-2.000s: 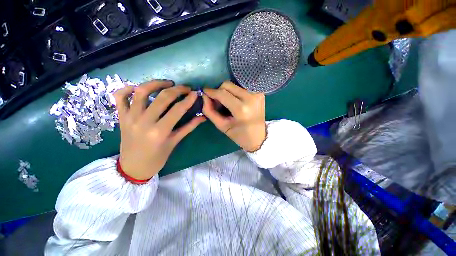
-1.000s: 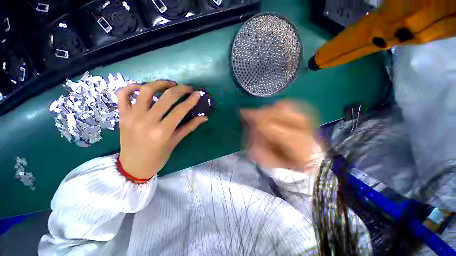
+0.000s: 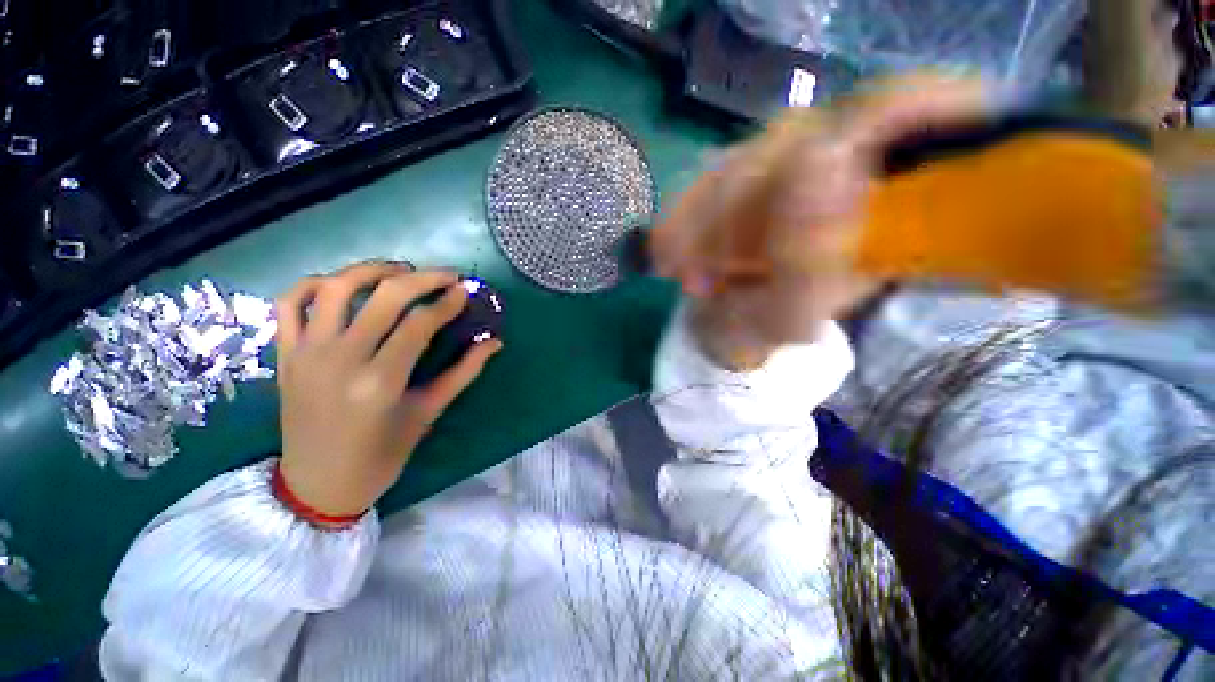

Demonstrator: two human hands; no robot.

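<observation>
My left hand (image 3: pixel 367 386) lies on the green mat with its thumb and fingers around a small round black unit (image 3: pixel 466 320), whose right part shows with small bright spots. The fingers hide the rest of it. My right hand (image 3: pixel 786 213), blurred, is closed around the orange electric screwdriver (image 3: pixel 1013 213). The screwdriver's dark nose points left, at the right edge of the round grey screw plate (image 3: pixel 566 200). The bit tip is too blurred to make out. A heap of silvery-white slivers (image 3: pixel 153 373) lies left of my left hand.
A black compartment tray (image 3: pixel 253 167) with round units stands at the upper left. A black box with a white label (image 3: pixel 740 67) and clear plastic bags (image 3: pixel 919 33) are at the top right. A few small pieces (image 3: pixel 13 566) lie at the far left edge.
My right hand has left the black unit, moved up and right and taken hold of the screwdriver, now by the screw plate. My left hand stays around the unit. The whole view has shifted.
</observation>
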